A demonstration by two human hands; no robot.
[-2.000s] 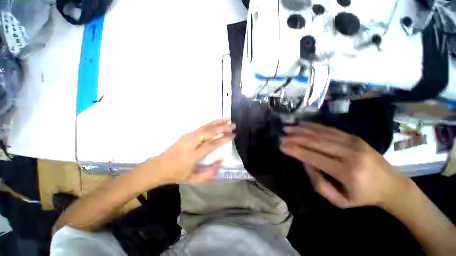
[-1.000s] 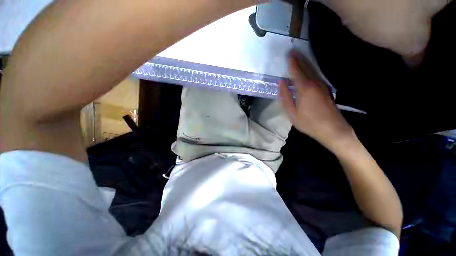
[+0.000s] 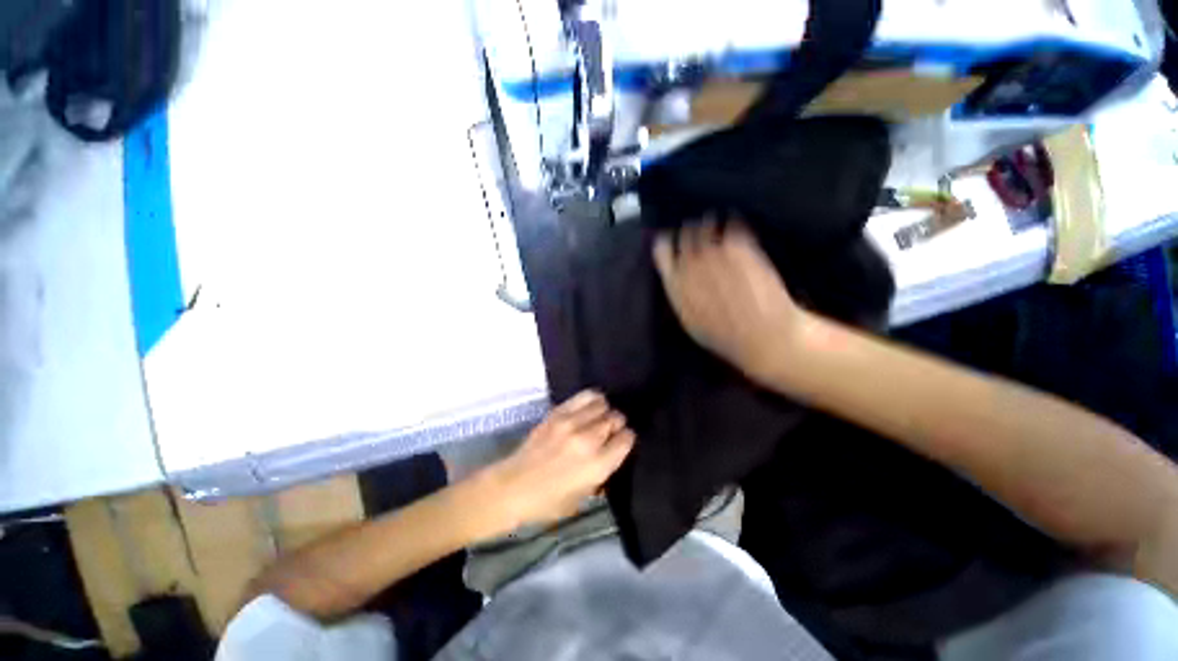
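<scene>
The black garment piece (image 3: 704, 426) lies under and in front of the sewing machine needle area (image 3: 592, 174) and hangs over the table's front edge towards my lap. My left hand (image 3: 581, 446) is closed on the cloth's left edge at the table's front edge. My right hand (image 3: 726, 287) lies on the cloth just right of and below the needle area, blurred; its fingertips are partly lost against the cloth, and whether they grip it cannot be told. The white machine head (image 3: 762, 32) with a blue stripe is cut off by the top edge.
Blue tape (image 3: 153, 233) runs along the table (image 3: 323, 310) at left, with a black item (image 3: 110, 65) above it. Right of the cloth lie a small brown strip (image 3: 933, 225), yellowish snips (image 3: 920, 198) and red-handled scissors (image 3: 1023, 181). Tan tape (image 3: 1075, 204) crosses the table edge.
The view has swung from my lap back up to the machine. My left hand now holds the cloth's edge, and my right hand is on the cloth beside the needle area. More cloth lies in front of the needle.
</scene>
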